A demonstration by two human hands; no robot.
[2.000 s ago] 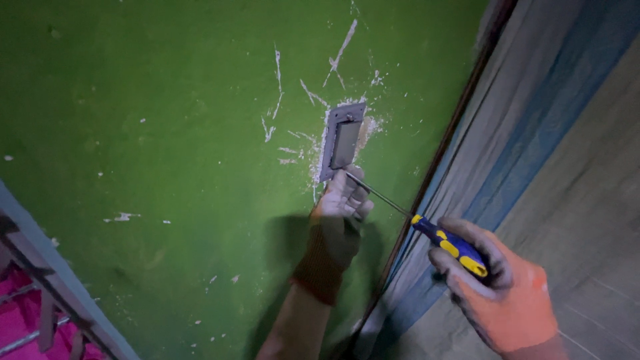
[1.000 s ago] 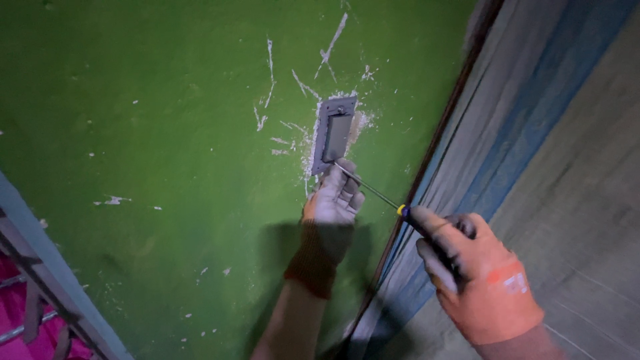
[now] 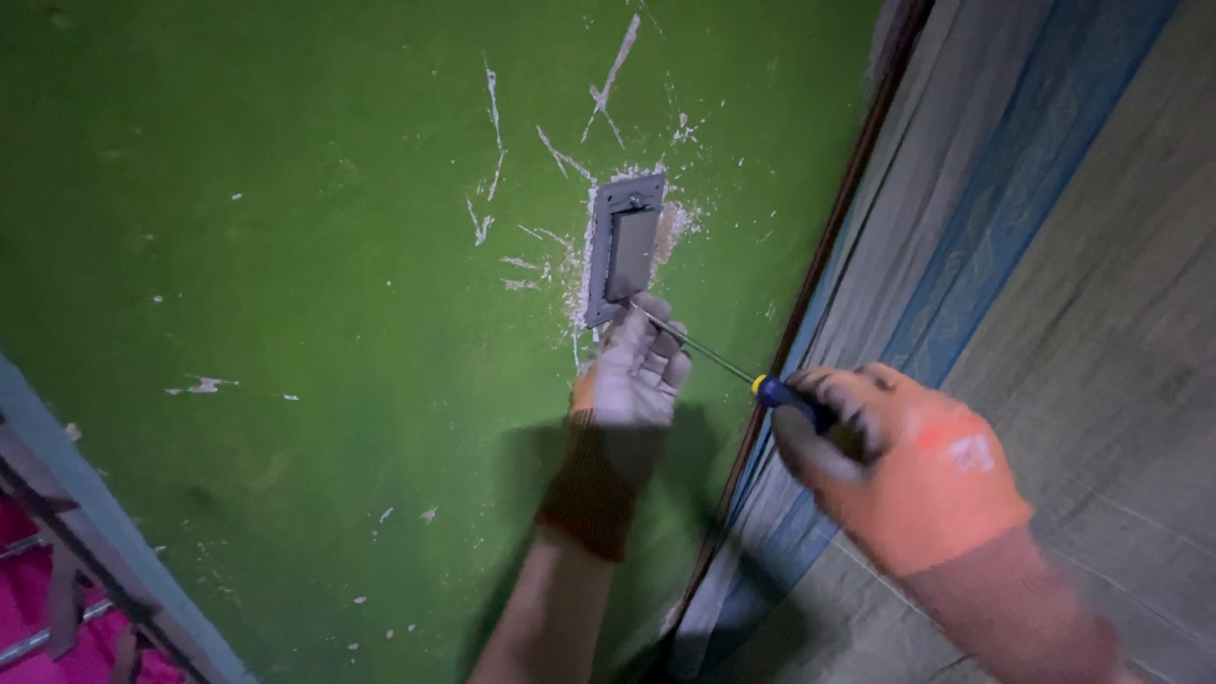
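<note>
A grey wall switch [image 3: 632,255] with its mounting frame sits tilted in the green wall, with chipped plaster around its edges. My left hand [image 3: 641,366], in an orange work glove with a pale palm, has its fingertips at the frame's lower end, near the screwdriver's tip. The fingers are curled, and whether they pinch the tip or a screw cannot be seen. In my gloved right hand [image 3: 883,456] is the handle of a screwdriver [image 3: 774,390], dark blue with a yellow collar. Its thin shaft slants up and left to the frame's lower end.
Scratches and chips mark the green wall [image 3: 313,285]. Right of the switch runs a dark edge strip [image 3: 836,209], with a grey and blue curtain [image 3: 997,209] beside it. At the lower left are a light blue edge [image 3: 123,541], metal bars and pink fabric [image 3: 104,636].
My right hand has shifted its grip on the screwdriver handle since two seconds ago; its fingers now cover most of it. My left hand has stayed at the frame's lower end.
</note>
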